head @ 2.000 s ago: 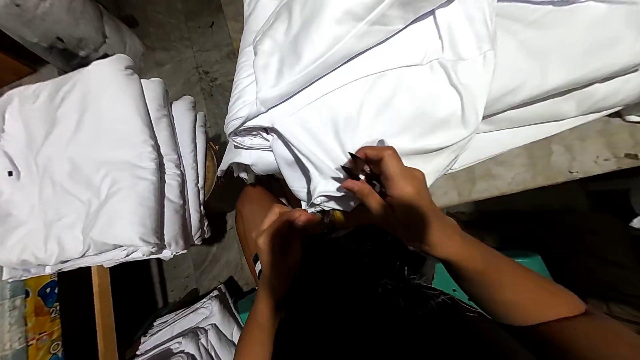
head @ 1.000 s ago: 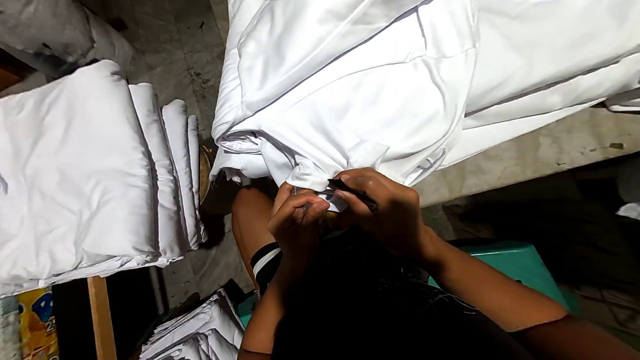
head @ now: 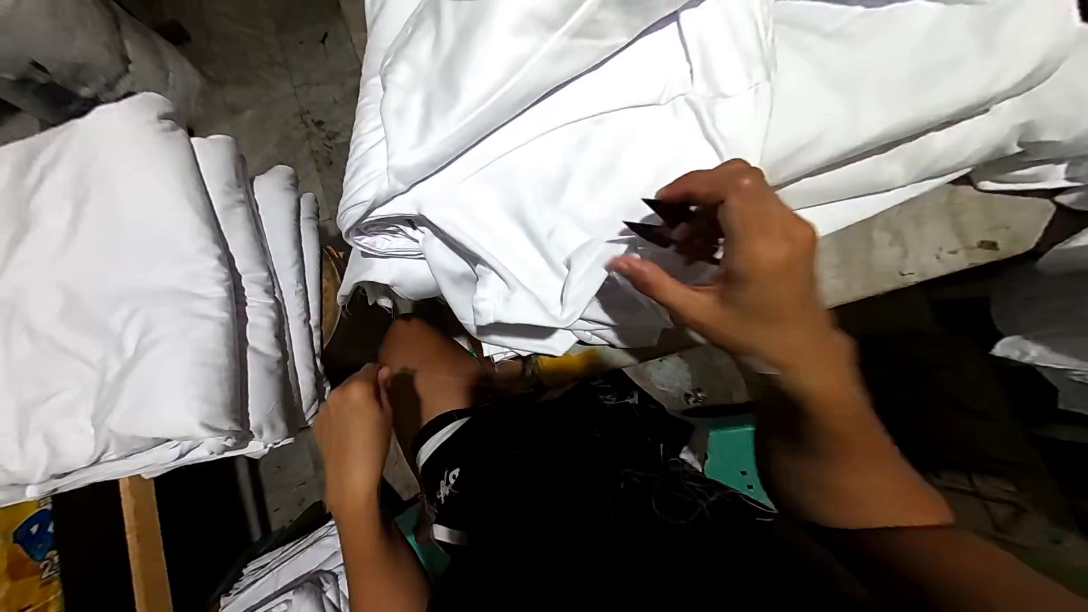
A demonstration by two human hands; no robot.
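White garments (head: 544,170) lie heaped on the work surface, with the near one's bunched edge hanging over its front. Over that cloth, at right of centre, is my right hand (head: 748,255), holding small dark thread snips (head: 659,223) with two pointed blades apart and aimed left. Its thumb is extended below the blades. My left hand (head: 353,425) is low at the left by my bare knee, fingers curled; whether anything is inside them cannot be seen. It is apart from the garment.
Folded white garments (head: 110,297) are stacked at the left, above a wooden leg (head: 144,544). More folded white cloth (head: 293,578) lies low at the left. The pale work surface's edge (head: 926,238) runs to the right. Part of a green plastic stool (head: 735,463) shows beneath me.
My left hand has let go of the garment's edge and moved left and down to my knee. My right hand, with the snips, has moved off the edge, up and to the right.
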